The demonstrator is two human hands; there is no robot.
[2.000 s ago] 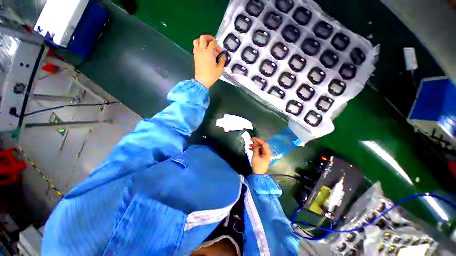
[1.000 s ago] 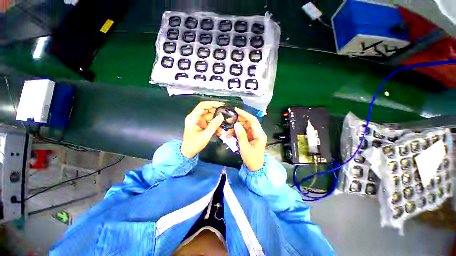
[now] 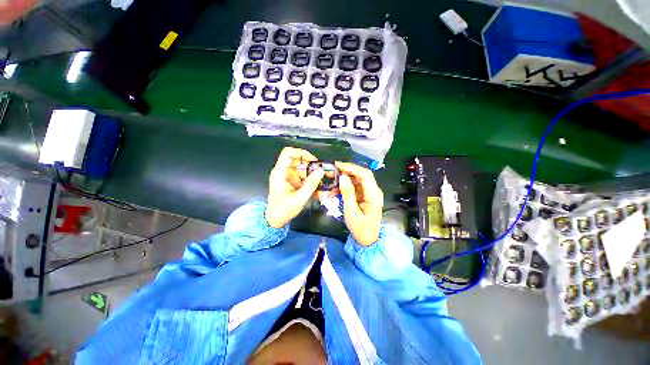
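Note:
My left hand (image 3: 291, 187) and my right hand (image 3: 360, 199) hold a small black watch case (image 3: 329, 175) between them, in front of my chest. The fingers of both hands grip its sides, and the left thumb lies over its face. A white wiping paper (image 3: 331, 205) hangs below the case by my right fingers. Behind the hands a translucent white blister tray (image 3: 233, 107) holds rows of similar black cases.
A black dispensing controller (image 3: 427, 171) with a white syringe (image 3: 449, 199) on top stands at right. A blue air line (image 3: 536, 162) curves past it. Filled side trays (image 3: 563, 314) lie further right. A blue box (image 3: 529, 36) stands at back right, a white-and-blue box (image 3: 68, 139) at left.
My left hand has brought a case from the tray to my right hand. Both hands now hold it, its face turned since one second ago. The camera view has rotated.

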